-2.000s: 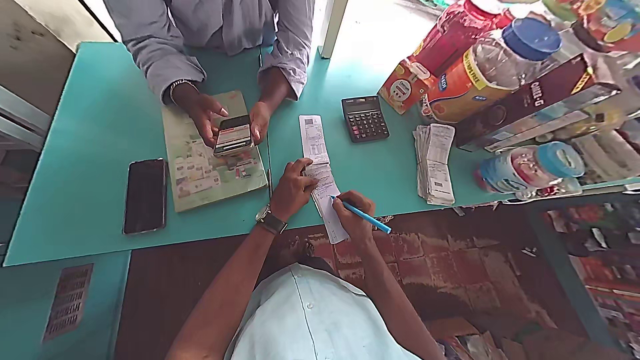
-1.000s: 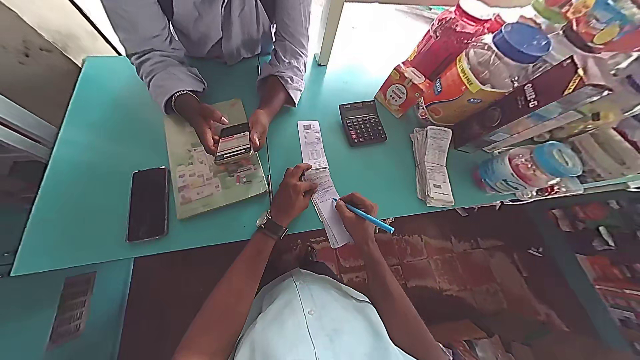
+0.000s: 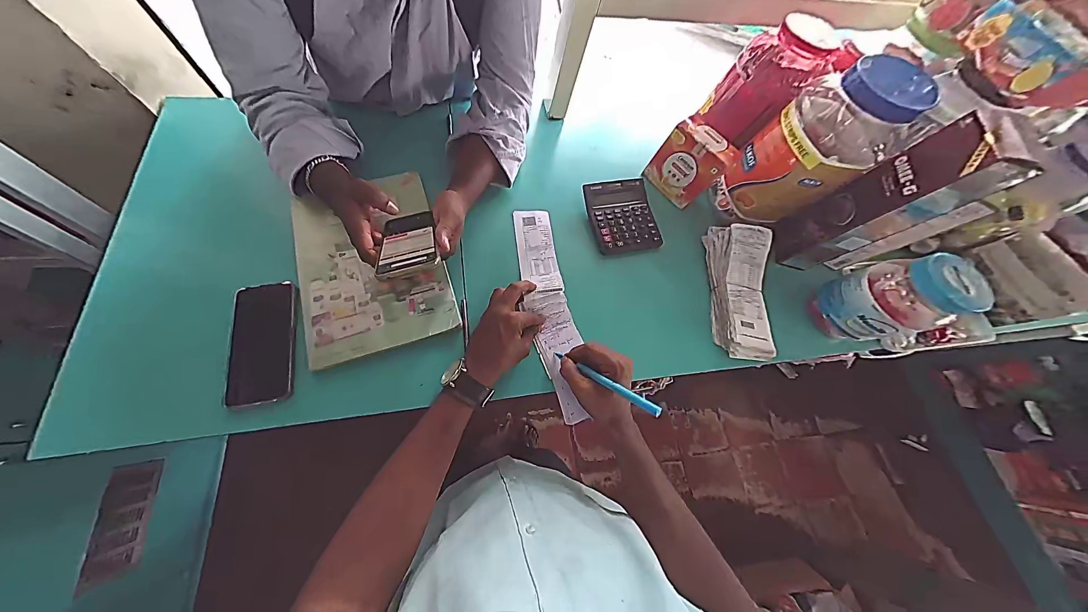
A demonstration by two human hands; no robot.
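Observation:
My right hand [image 3: 602, 374] grips a light blue pen [image 3: 619, 392], its tip on a long printed paper slip [image 3: 557, 327] at the edge of the turquoise table [image 3: 408, 399]. The slip bears print and handwriting, and its lower end hangs past the table edge. My left hand [image 3: 503, 333] lies on the slip's left side, fingers bent, pressing it down; whether it pinches the paper cannot be told. A black calculator [image 3: 623, 216] lies to the upper right of the slip. Farther right is a bundle of folded paper slips [image 3: 741, 291].
Across the table, a person's hands [image 3: 399, 217] hold a smartphone [image 3: 407, 246] above a green-covered book [image 3: 374, 319]. A dark smartphone [image 3: 262, 344] lies at the left. Plastic jars [image 3: 903, 293], a juice carton [image 3: 688, 161] and a dark box [image 3: 892, 191] crowd the right end.

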